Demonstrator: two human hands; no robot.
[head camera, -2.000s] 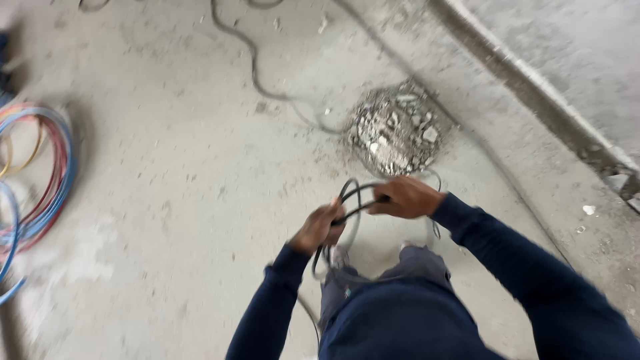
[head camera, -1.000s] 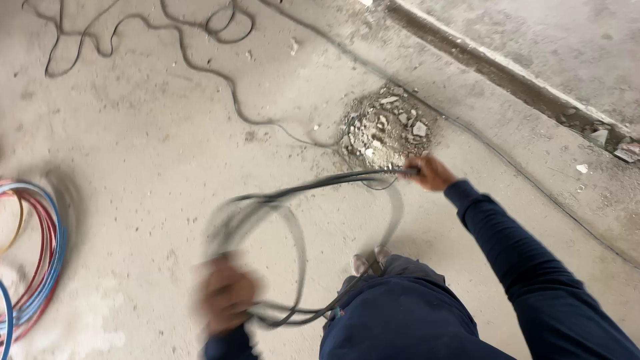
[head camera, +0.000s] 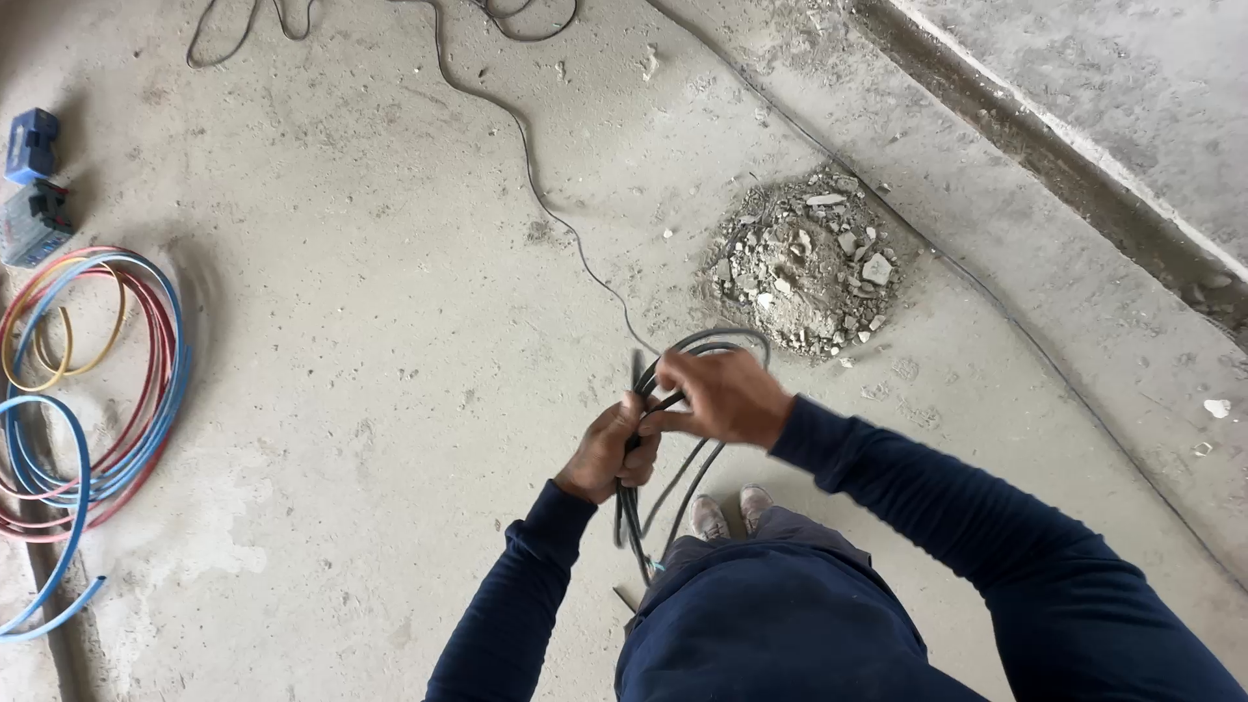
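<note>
My left hand (head camera: 612, 450) is closed around a bundle of coiled black cable (head camera: 632, 526), whose loops hang below it and rise beyond it. My right hand (head camera: 723, 395) touches the left one and pinches a length of the same cable between thumb and fingers at the top of the coil. Some loops reach out past the right hand, in front of my shoes. A thin dark cable (head camera: 556, 216) on the floor runs up to the hands; whether it joins the coil cannot be told.
Beyond my hands lies a heap of broken concrete (head camera: 809, 273). A long cable (head camera: 1004, 307) crosses the floor beside a cut channel (head camera: 1053, 161). Coils of red, blue and yellow tubing (head camera: 180, 361) lie at the left, near a blue case (head camera: 32, 146) and a clear box (head camera: 37, 226).
My hands were apart with wide cable loops stretched between them one second ago. Now they are together, and the loops are gathered into a tighter bundle.
</note>
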